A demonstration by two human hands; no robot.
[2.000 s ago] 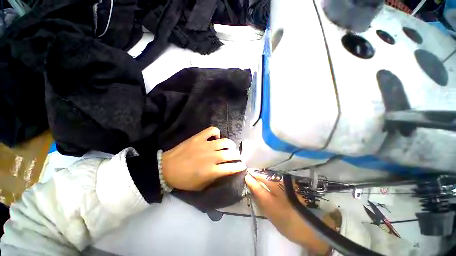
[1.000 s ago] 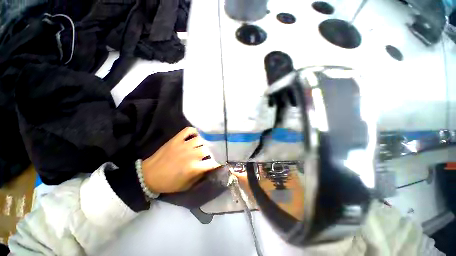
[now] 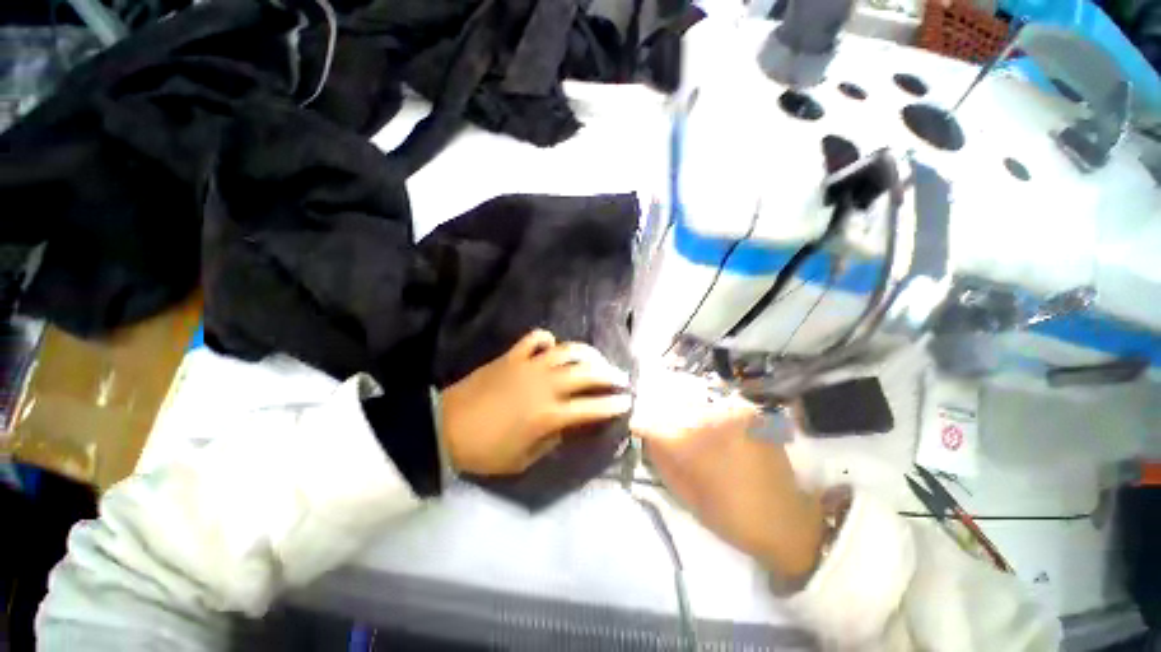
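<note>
The black garment piece point(image 3: 535, 261) lies left of the sewing machine head point(image 3: 789, 191), its straight raw edge at the needle area. My left hand point(image 3: 528, 405) lies on the cloth, fingertips pressing near that edge; whether it grips is not clear. My right hand point(image 3: 726, 478) is just right of the edge with its fingertips close to the left ones, blurred and overexposed; what it holds cannot be told. A thin pale tape point(image 3: 672, 554) hangs from the cloth edge towards the lap. The needle and presser foot are not clearly visible.
More black cloth point(image 3: 299, 242) is heaped at left and back. A brown packet point(image 3: 96, 395) lies far left. Right of my right hand are a black smartphone point(image 3: 847, 406), a white packet point(image 3: 949, 431) and thread snips point(image 3: 961, 516). A red-brown basket point(image 3: 964, 31) stands at the back.
The view has swung and drawn back, so the machine head covers less and the phone and packet show. My right hand, mostly hidden before, is now visible. Both hands stay at the cloth edge.
</note>
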